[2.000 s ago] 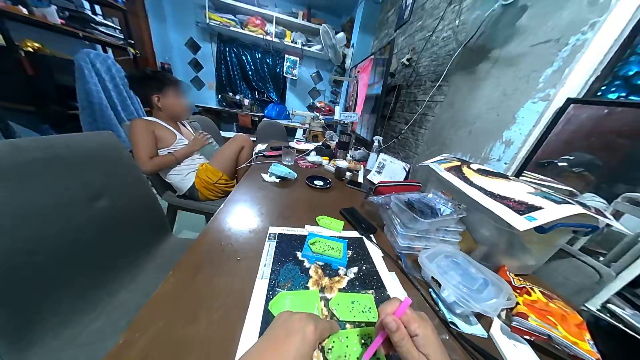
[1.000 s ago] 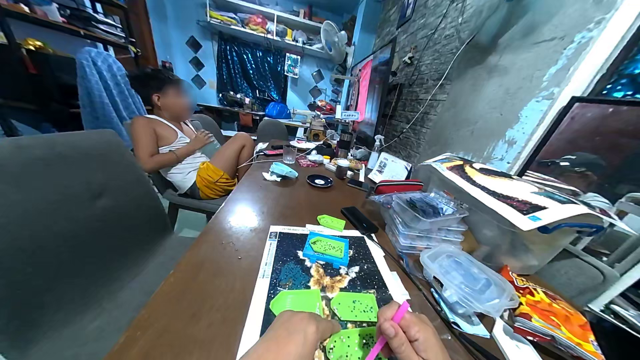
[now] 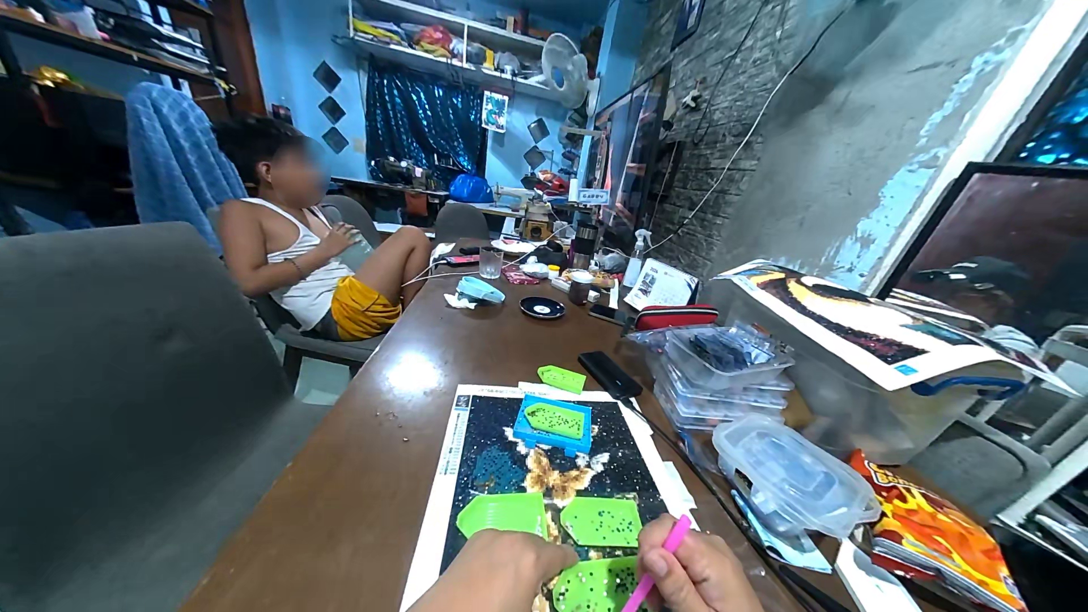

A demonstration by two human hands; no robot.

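Observation:
My right hand (image 3: 693,565) grips a pink applicator pen (image 3: 659,563), its lower end over a green tray (image 3: 595,585) of small dark beads at the bottom edge. My left hand (image 3: 506,568) rests at that tray's left side; its fingertips are partly hidden, so its hold is unclear. Just beyond it lies a green tray (image 3: 501,512), and to the right another green tray (image 3: 600,521) with dark beads. A further green tray (image 3: 554,420) sits on a blue holder (image 3: 529,431). All lie on a diamond painting canvas (image 3: 476,429) with a butterfly picture.
Right of the canvas are a black phone-like device (image 3: 609,374) with a cable, stacked clear plastic boxes (image 3: 722,374), an open clear container (image 3: 790,476) and an orange snack bag (image 3: 943,531). A green tray (image 3: 562,379) lies beyond the canvas. A person (image 3: 293,246) sits at the table's left.

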